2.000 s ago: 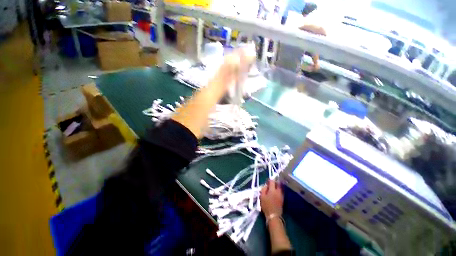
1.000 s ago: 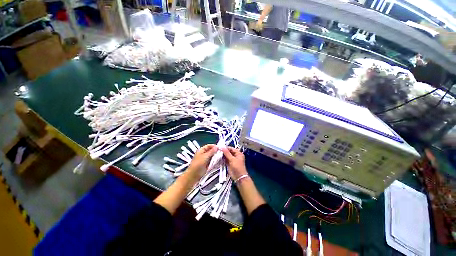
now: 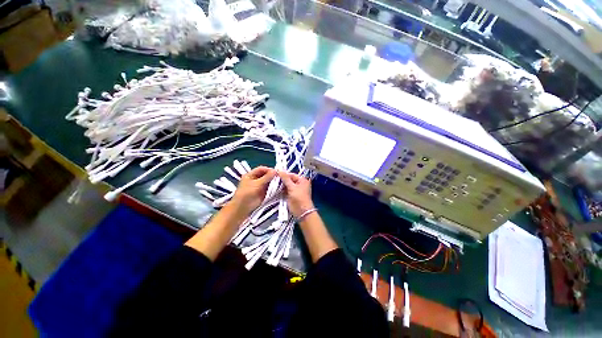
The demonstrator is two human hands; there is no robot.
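Note:
My left hand [image 3: 253, 187] and my right hand [image 3: 296, 191] meet over the smaller pile of white cable assemblies [image 3: 272, 232], left of the tester. The fingertips of both hands pinch white leads at the middle of this pile. Exactly which leads are held is hidden by the fingers. Connector ends fan out below and to the left of my hands. A larger loose pile of white cable assemblies [image 3: 173, 109] lies further left on the green mat and touches the smaller pile.
The beige cable tester [image 3: 422, 173] stands right of my hands. Test leads [image 3: 412, 254], test connectors [image 3: 391, 298] and the orange-brown strip [image 3: 429, 313] lie below it. Paper sheets [image 3: 518, 274] lie further right. A blue bin [image 3: 109, 270] is at lower left. Plastic bags [image 3: 162, 26] lie behind.
Earlier my left hand was raised over the back of the bench; it has come down beside my right hand at the smaller pile. Since one second ago, both hands have stayed there and the view has shifted.

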